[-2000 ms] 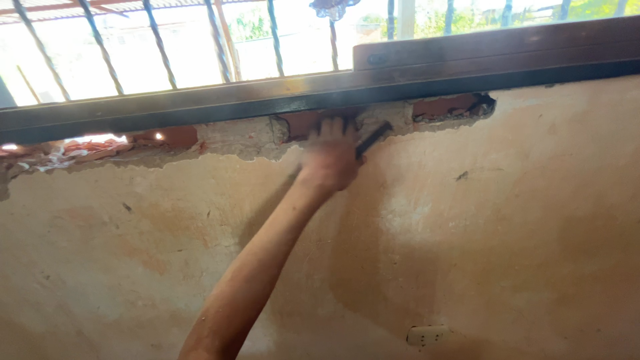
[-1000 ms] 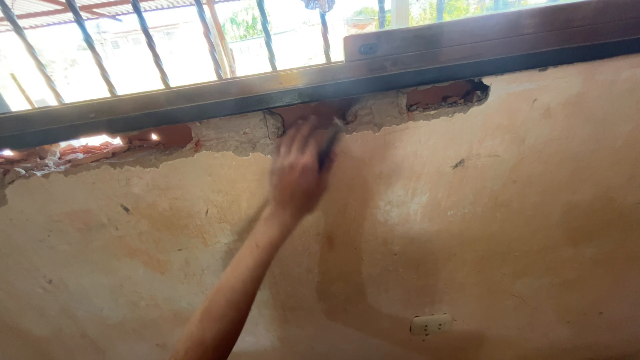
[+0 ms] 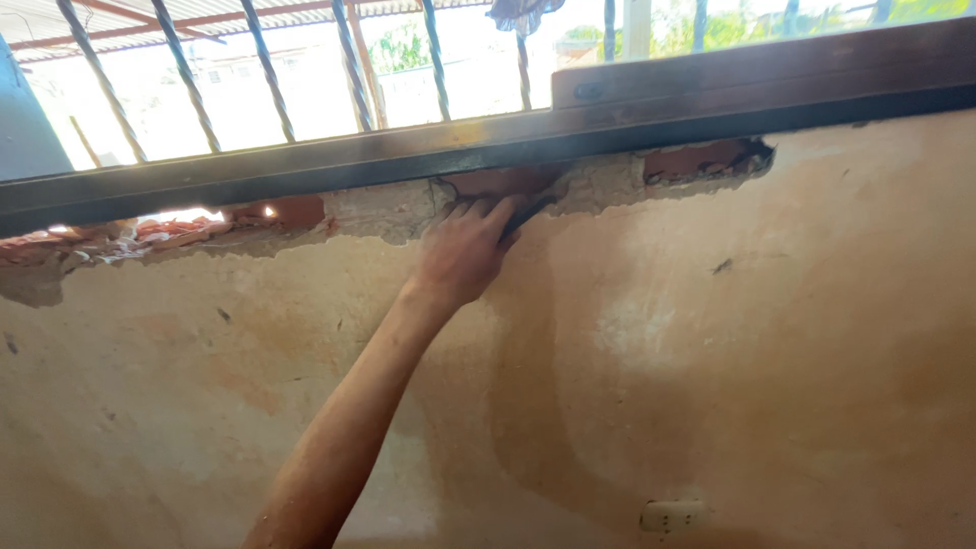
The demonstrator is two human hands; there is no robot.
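Observation:
My left hand (image 3: 469,244) reaches up to the broken strip of wall just under the window frame (image 3: 343,160). It is shut on a dark, narrow tool (image 3: 528,215), which lies between thumb and forefinger and slants up to the right; its kind cannot be told. The fingertips are at the lower edge of a cavity with exposed red brick (image 3: 507,181). Rough grey mortar (image 3: 381,210) borders the cavity on the left, and more mortar (image 3: 598,183) on the right. My right hand is not in view.
Another brick cavity (image 3: 690,162) opens to the right. At the left, broken brick (image 3: 171,229) lets daylight through. Twisted metal bars (image 3: 267,72) stand beyond the frame. A wall outlet (image 3: 672,516) sits low in the plastered wall (image 3: 724,366).
My left hand was lower, beneath the cavity, one second ago and is now up at its lower edge. The tool stays in its grasp.

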